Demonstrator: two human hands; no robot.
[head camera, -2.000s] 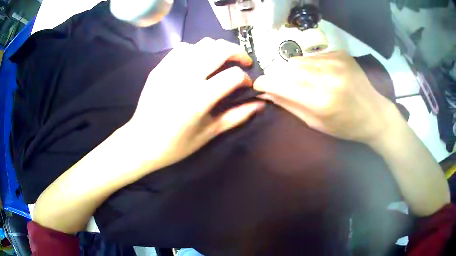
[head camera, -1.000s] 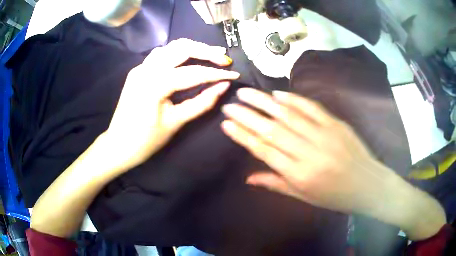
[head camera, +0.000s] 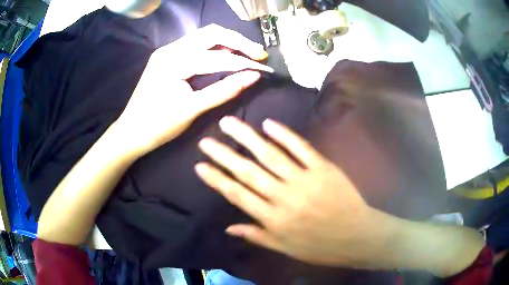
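Note:
A dark garment (head camera: 162, 217) covers most of the sewing table and hangs over its front edge. My left hand (head camera: 184, 83) rests on the cloth just left of the presser foot, its thumb and fingertips close together at the cloth; whether they pinch it cannot be told. My right hand (head camera: 290, 195) lies flat on the cloth, lower and to the right, with its fingers spread and holding nothing. The presser foot (head camera: 270, 34) stands above the cloth's narrow part. The white sewing machine (head camera: 301, 28) is at the top, partly cut off.
A blue trough (head camera: 12, 150) runs along the left edge. The white table top (head camera: 460, 133) shows at the right. A pinkish slim tool (head camera: 479, 89) lies at the upper right. A round white machine part (head camera: 134, 5) shows at the top left, with glare beside it. Something yellow (head camera: 480, 186) is at the right.
My right hand has left the fingertips of my left hand and moved down and left over the cloth, its fingers opening. My left hand has shifted slightly left. More cloth shows at right.

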